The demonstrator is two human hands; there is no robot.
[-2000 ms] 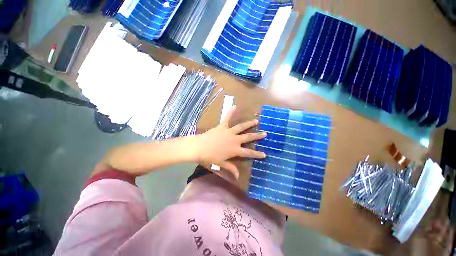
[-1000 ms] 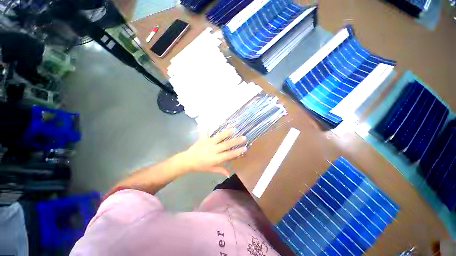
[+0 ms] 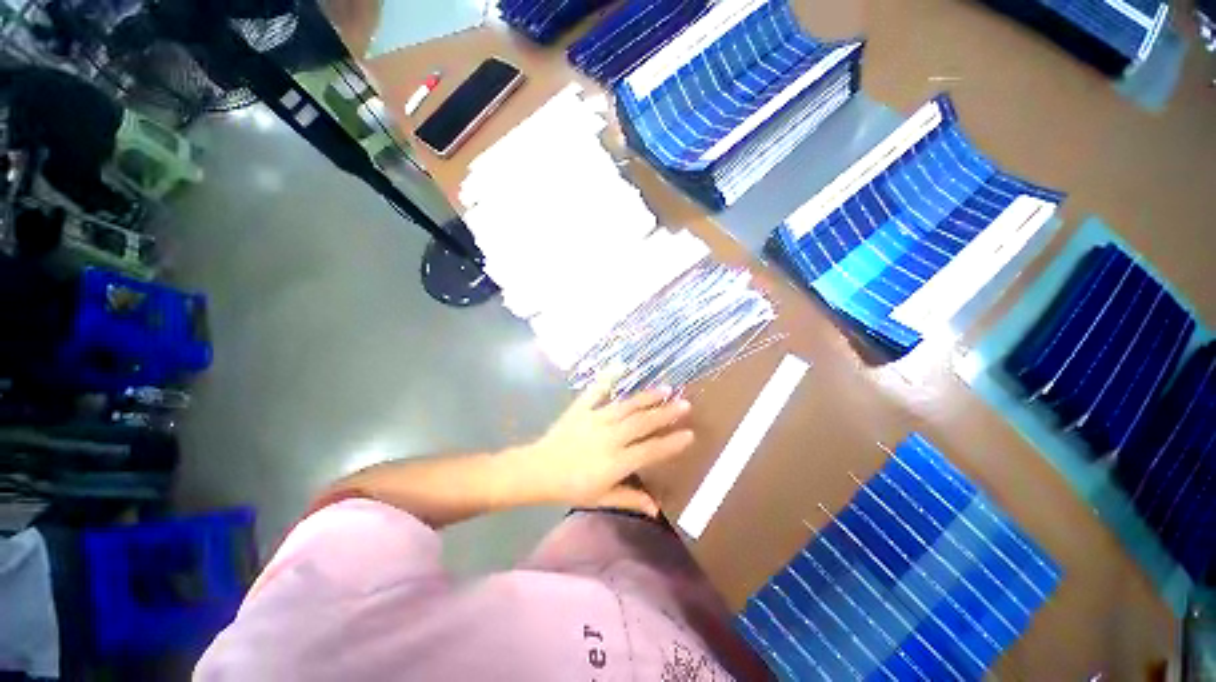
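Observation:
A blue solar cell piece [image 3: 914,573] with pale parallel lines lies flat at the lower right, its bottom cut off by the picture's edge; thin ribbon ends stick out from its upper left side. My left hand [image 3: 618,446] is palm down with its fingers apart, at the near end of the silvery ribbon bundle [image 3: 680,327]. I see nothing held in it; the surface under the palm is hidden. A single white strip [image 3: 744,446] lies between my left hand and the cell piece. My right hand is out of the picture.
A white strip pile [image 3: 567,220] adjoins the bundle. Curved cell stacks [image 3: 740,93] stand on a grey sheet beyond it. Dark stacks [image 3: 1107,349] sit on a green-blue mat at right. A smartphone [image 3: 470,105] lies far left. Blue crates [image 3: 167,586] stand on the floor.
My left hand has left the cell piece's left edge and moved over to the ribbon bundle's near end. The view has swung left, and the short ribbon pile has gone out of it.

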